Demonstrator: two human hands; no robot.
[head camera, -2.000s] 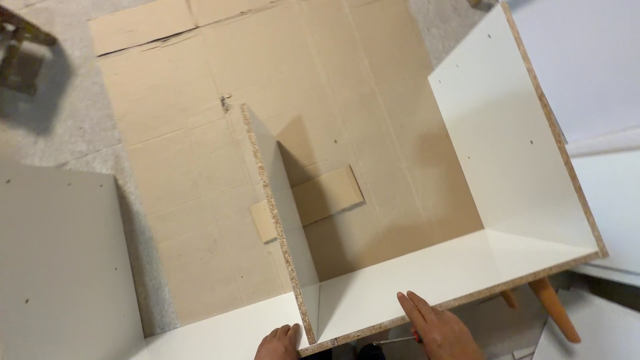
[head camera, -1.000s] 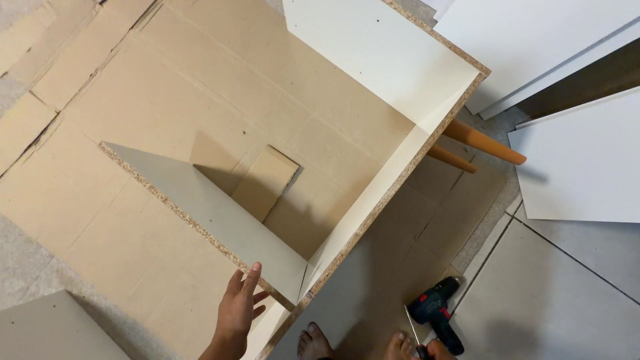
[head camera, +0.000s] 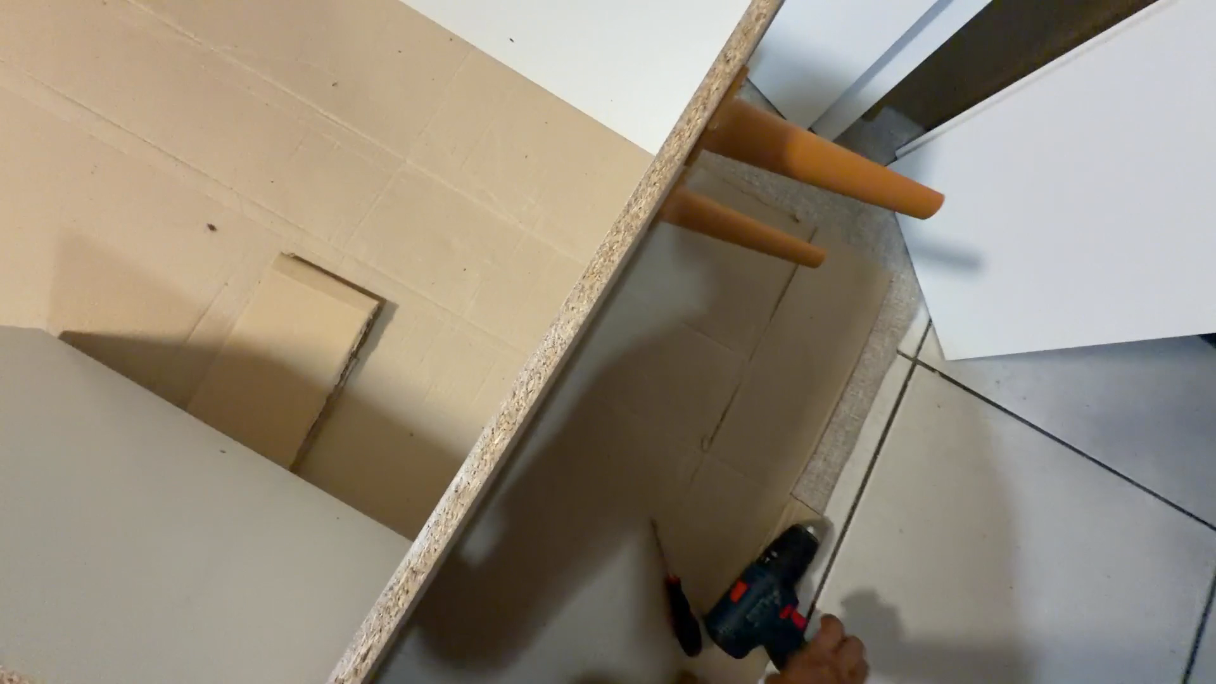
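My right hand (head camera: 825, 655) is closed around the handle of a cordless drill (head camera: 763, 597) at the bottom right. Just left of the drill lies a screwdriver (head camera: 680, 608) with a dark handle. My left hand is out of view. The raw chipboard edge (head camera: 560, 356) of a white cabinet panel runs diagonally across the view. Two tapered wooden legs (head camera: 817, 163) stick out from its right side. A white divider panel (head camera: 171, 513) stands at the lower left, and another white panel (head camera: 608, 57) is at the top.
Cardboard sheeting (head camera: 399, 190) covers the floor, with a folded cardboard piece (head camera: 285, 356) on it beside the divider. White boards (head camera: 1064, 190) lie at the right over the pale floor tiles (head camera: 997, 484). The legs jut out between the cabinet and these boards.
My right hand has moved from the panel edge to the drill on the floor and taken its handle. The screwdriver has left that hand. My left hand has gone out of view as the view shifted.
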